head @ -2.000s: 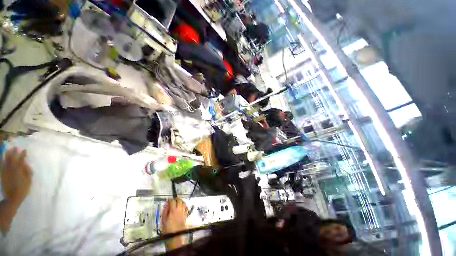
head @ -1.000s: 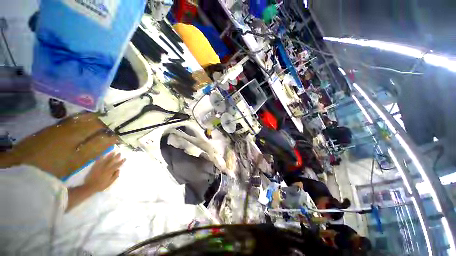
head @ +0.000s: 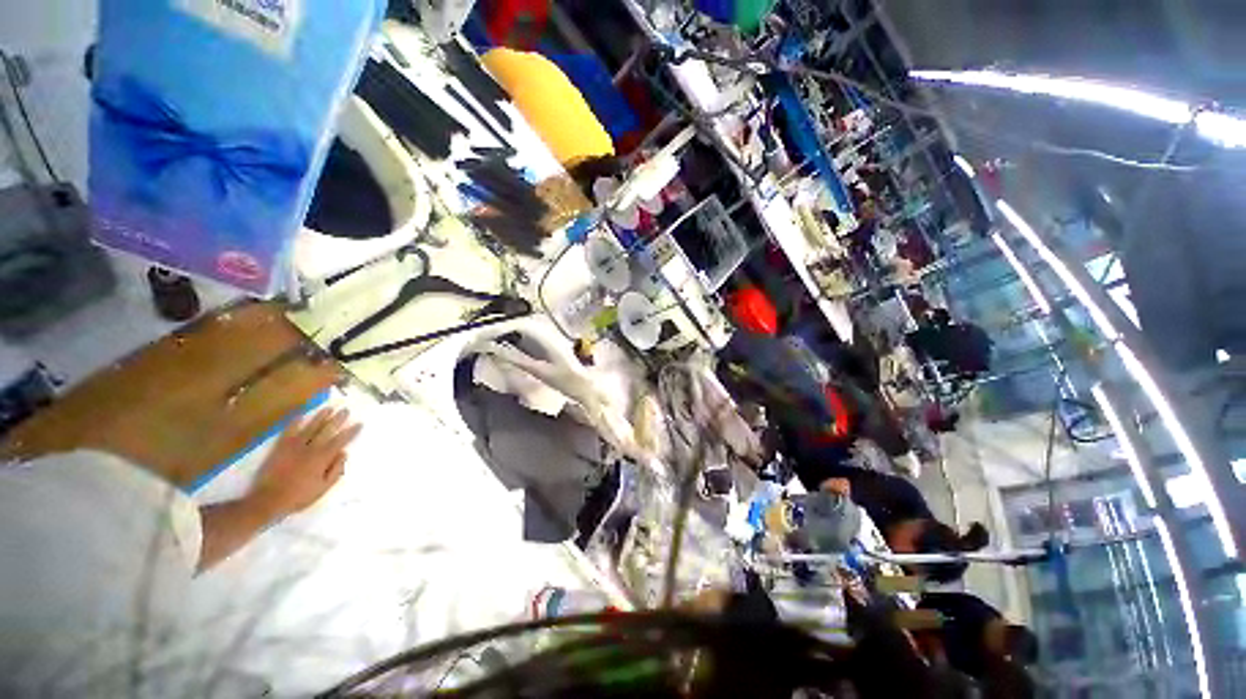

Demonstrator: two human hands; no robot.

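Note:
My left hand (head: 303, 467) is at the lower left, coming out of a white sleeve (head: 103, 526). It lies palm down with its fingers slightly spread on a white surface (head: 410, 512); I cannot tell whether this is cloth or tabletop. A thin blue strip (head: 260, 440) runs beside the hand, along a brown board-like surface (head: 178, 389). No object shows in the hand. My right hand is not in view. Dark blurred strands cover the bottom edge.
A black clothes hanger (head: 431, 303) lies beyond the brown surface. A large blue carton (head: 205, 137) is at upper left. Grey cloth (head: 540, 458) lies in a white-rimmed opening. Black strips (head: 410, 109), thread cones (head: 608, 262) and people (head: 888, 512) are farther off.
Since the earliest frame the view has swung towards the carton and hanger, and the second hand has left the picture. In the last second the view shifted slightly; my left hand stayed beside the blue strip.

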